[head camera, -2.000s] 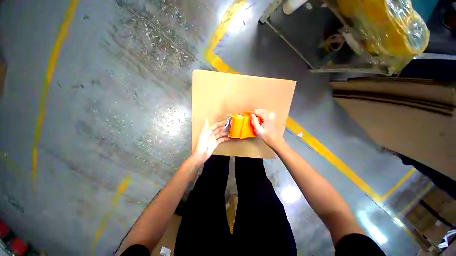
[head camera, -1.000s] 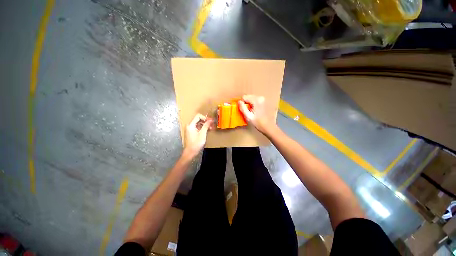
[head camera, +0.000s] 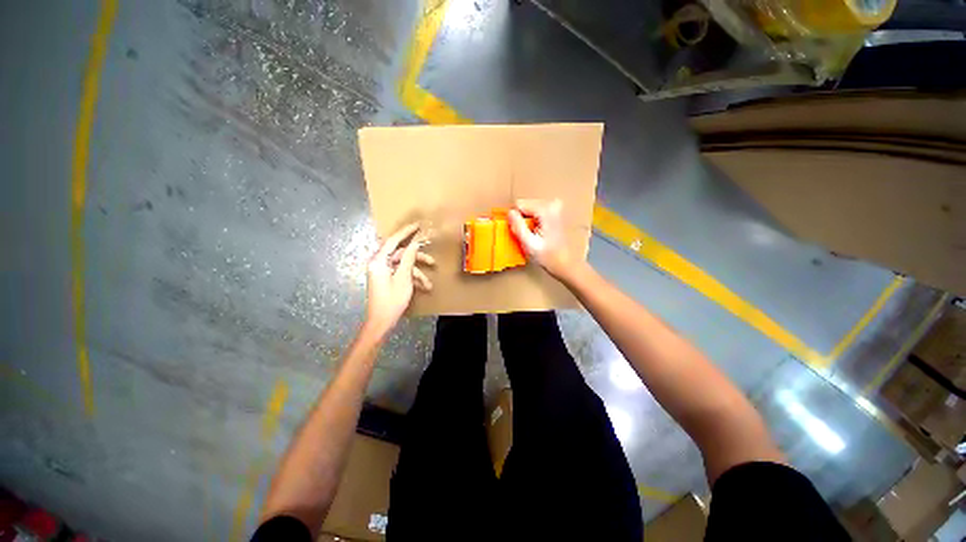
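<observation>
A plain brown carton (head camera: 477, 159) shows its flat face in front of my body, above my legs. My right hand (head camera: 546, 238) grips an orange tape gun (head camera: 493, 246) over the middle of the board. My left hand (head camera: 397, 273) is at the board's left edge, apart from the tape gun, with its fingers spread and partly bent. Whether a thin strip of tape is at its fingertips is too small to tell. The underside of the carton is hidden.
Stacked flat brown cardboard (head camera: 847, 180) is at the right. A metal-framed cart (head camera: 731, 79) with yellow wrapped items (head camera: 826, 16) stands at the upper right. Brown boxes (head camera: 360, 476) lie by my feet and others at the lower right. Yellow lines (head camera: 689, 270) mark the grey floor.
My left hand has moved left, away from the tape gun, and its fingers have spread. My right hand still holds the tape gun. The carton sits farther up and left in view than two seconds ago.
</observation>
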